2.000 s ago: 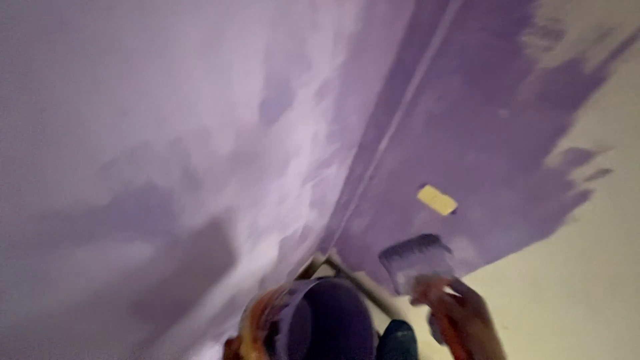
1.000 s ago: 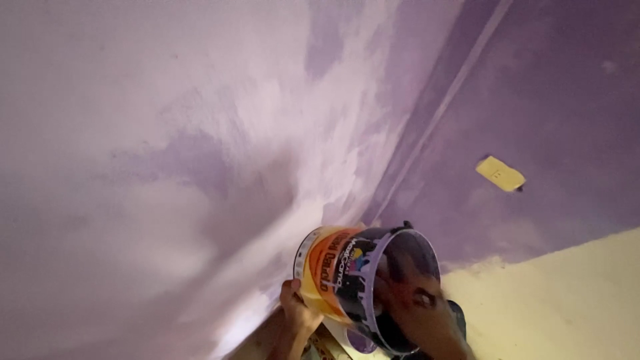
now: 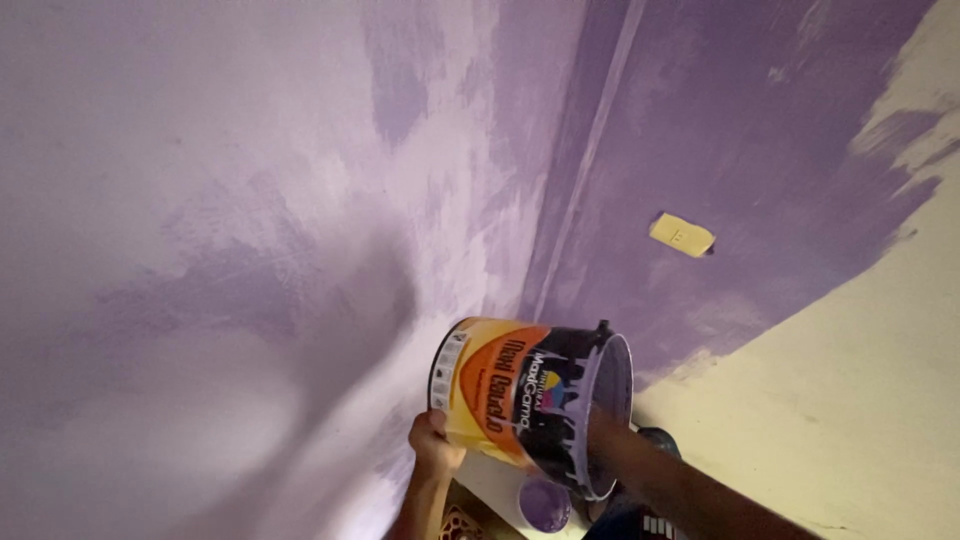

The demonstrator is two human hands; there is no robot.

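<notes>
My left hand (image 3: 437, 442) grips the base end of a paint bucket (image 3: 517, 397), which is tipped on its side with its mouth facing right. The bucket has a yellow, orange and black label and purple drips near its rim. My right forearm reaches into the mouth, so my right hand is hidden inside, and whether it holds the paintbrush cannot be seen. Below the bucket stands a smaller round container (image 3: 545, 505) with purple paint in it.
A wall with patchy pale purple paint (image 3: 247, 285) fills the left. Past the corner, a darker purple wall (image 3: 720, 135) has a yellow outlet cover (image 3: 682, 235) and unpainted cream areas (image 3: 840, 375). A patterned brown piece (image 3: 461, 525) lies low by my left forearm.
Two seconds ago my right hand held a wide paintbrush beside the bucket, whose opening faced up. The bucket has since been tipped sideways, and my right hand has gone deeper inside it.
</notes>
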